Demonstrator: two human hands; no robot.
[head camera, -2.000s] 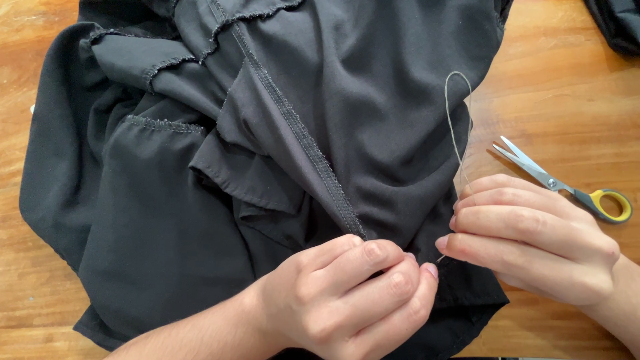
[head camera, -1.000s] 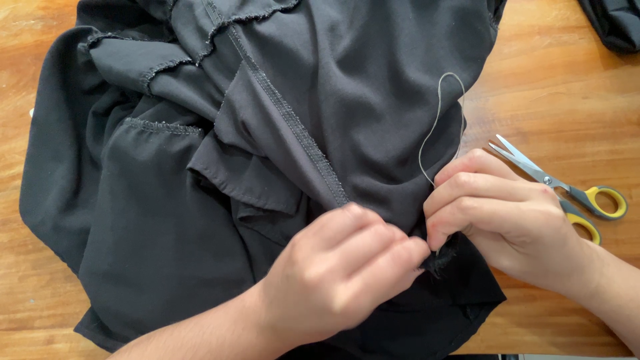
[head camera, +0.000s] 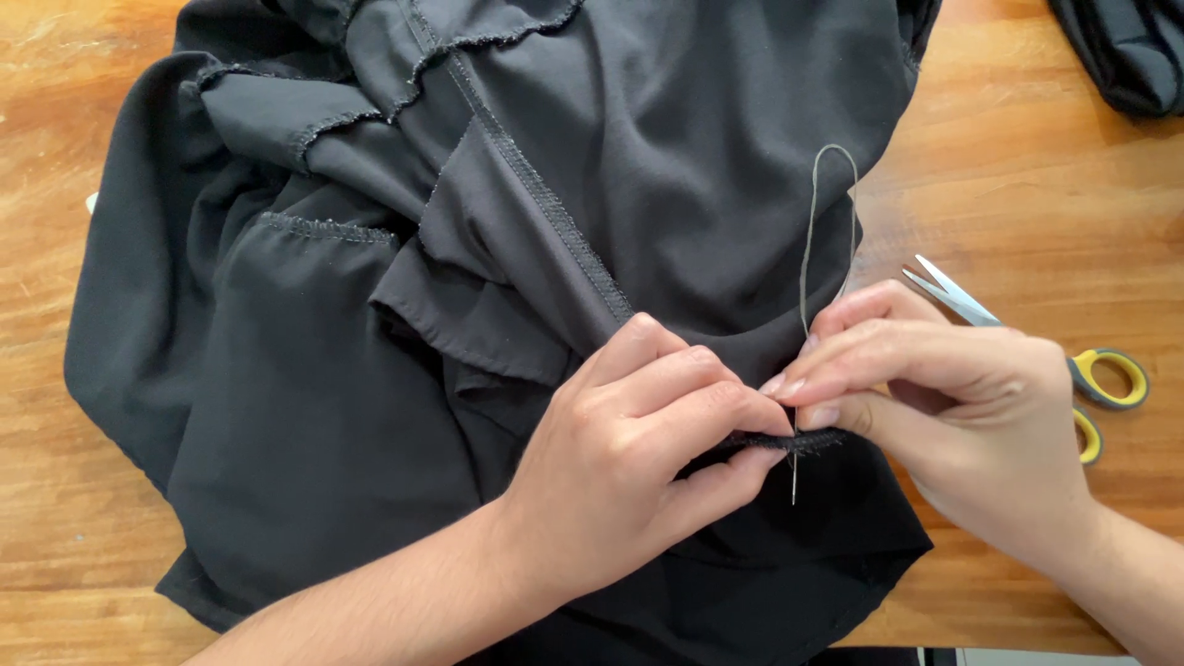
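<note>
A black fabric garment (head camera: 703, 166) with overlocked seams lies spread out under both hands. My left hand (head camera: 647, 444) pinches a frayed seam edge (head camera: 814, 442) of it between thumb and fingers. Just right of those fingertips, my right hand (head camera: 925, 388) holds a sewing needle (head camera: 794, 476) between thumb and fingers; the needle stands across the seam edge and its lower end shows below. A loop of grey thread (head camera: 809, 231) rises above my right fingers over the garment. Whether the needle passes through every layer cannot be told.
Scissors with yellow and grey handles (head camera: 1110, 379) lie partly open on the wooden table (head camera: 1045, 203), partly hidden behind my right hand. Another black cloth item (head camera: 1124, 51) lies at the top right corner. The table's front edge shows at the bottom right.
The needle now shows sticking out below the seam edge. My right hand has shifted left and closer to my left hand than two seconds ago, uncovering more of the scissors' handles.
</note>
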